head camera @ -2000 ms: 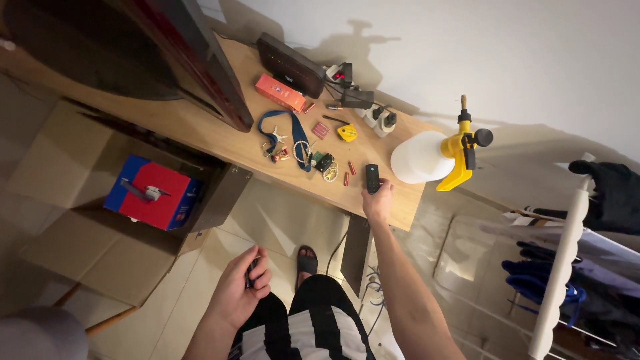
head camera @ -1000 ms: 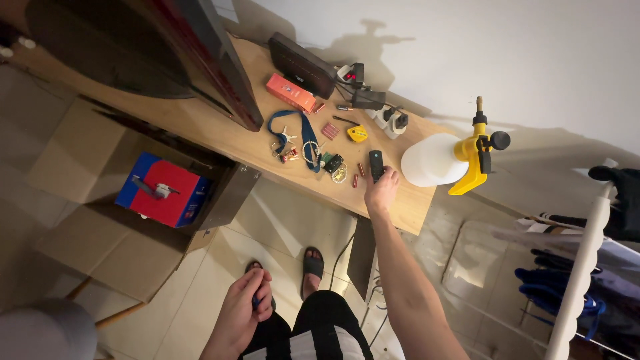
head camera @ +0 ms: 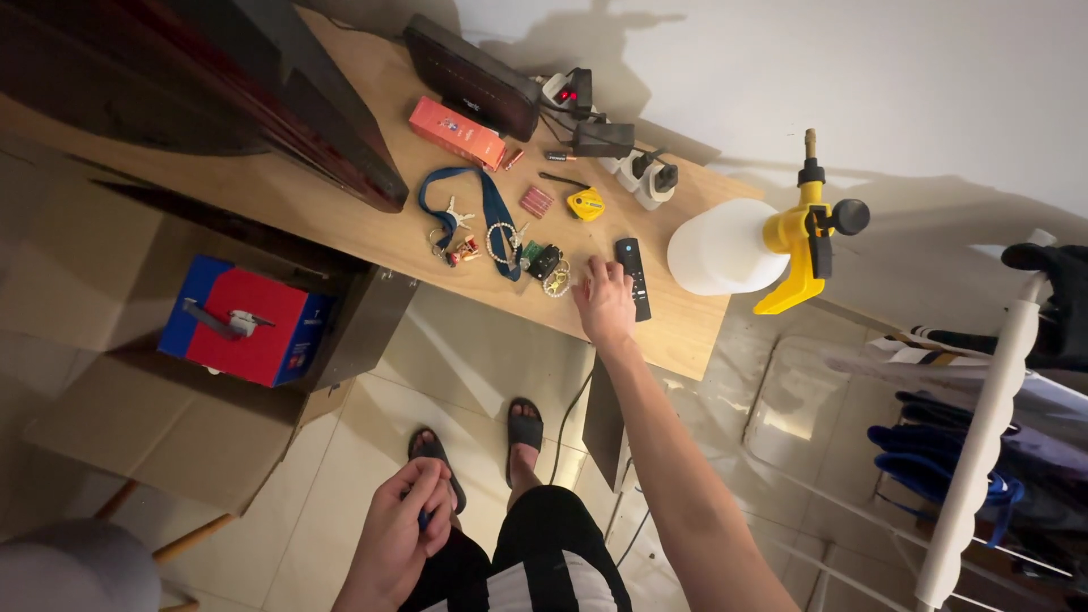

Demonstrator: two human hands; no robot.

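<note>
My right hand (head camera: 605, 297) rests at the front of the wooden tabletop, just left of a black remote control (head camera: 632, 279); its fingertips point down at the wood, and what lies under them is hidden. Curled in front of my body, my left hand (head camera: 408, 518) is closed on a small dark blue object (head camera: 423, 518), mostly hidden. To the left of the right hand lie a black car key (head camera: 545, 262) and a beaded ring (head camera: 557, 279). Farther back are a yellow tape measure (head camera: 586, 204), a pink pack of batteries (head camera: 536, 201), a loose battery (head camera: 559, 156) and a blue lanyard (head camera: 495, 212) with keys.
A white spray bottle (head camera: 722, 246) with a yellow pump head stands at the right end. Behind are a black router (head camera: 472, 76), an orange box (head camera: 457, 133) and plugged adapters (head camera: 603, 138). A monitor (head camera: 340, 110) leans in from the left. An open cardboard box (head camera: 170, 425) sits below.
My right hand has let go of the remote control, which now lies on the tabletop beside it. The small red batteries seen near that hand earlier are no longer visible there.
</note>
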